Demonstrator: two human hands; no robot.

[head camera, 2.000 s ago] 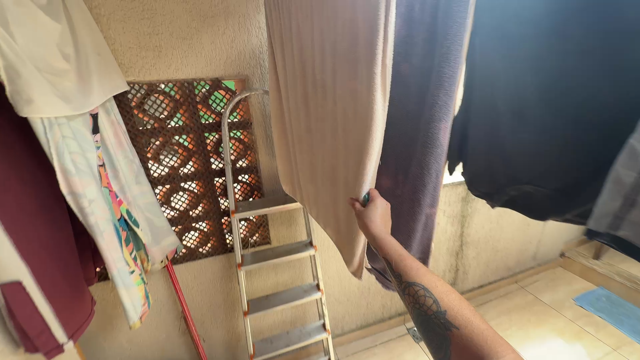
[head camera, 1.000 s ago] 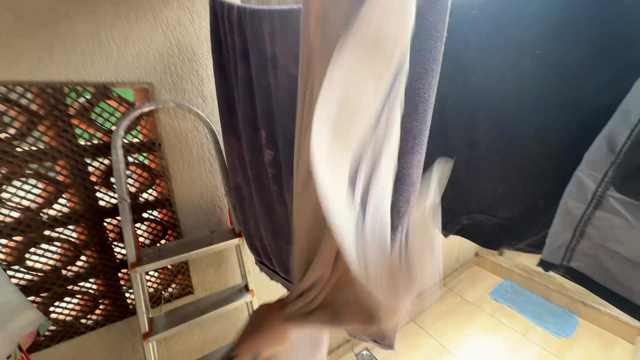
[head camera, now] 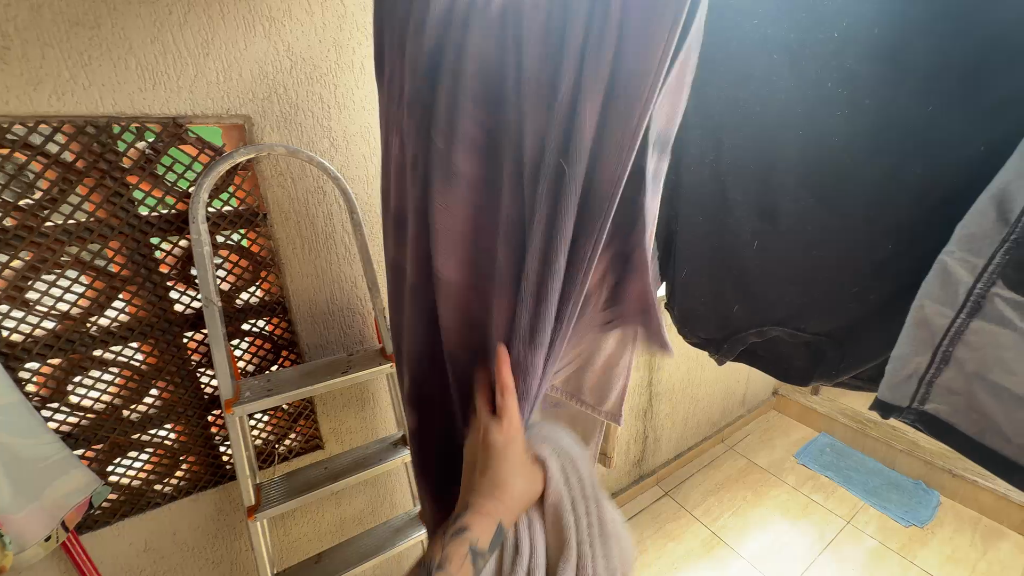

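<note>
My left hand, with a tattooed wrist, reaches up from the bottom centre against the lower part of a hanging purple towel. One digit points upward along the folds; the others are blurred or hidden, so whether they grip the towel does not show. A bunched beige towel hangs directly at the right side of this hand and wrist. The purple towel hangs from above the view, its right edge and lower corner blurred. My right hand is out of view.
An aluminium stepladder stands by the textured wall, near a lattice-covered opening. A black garment and a grey-and-black one hang at right. A blue cloth lies on the tiled floor. A pale garment hangs at far left.
The beige towel, earlier hanging in front of the purple one with a hand at its edge, is down and bunched beside my left hand. The purple towel is now uncovered. The view has shifted right.
</note>
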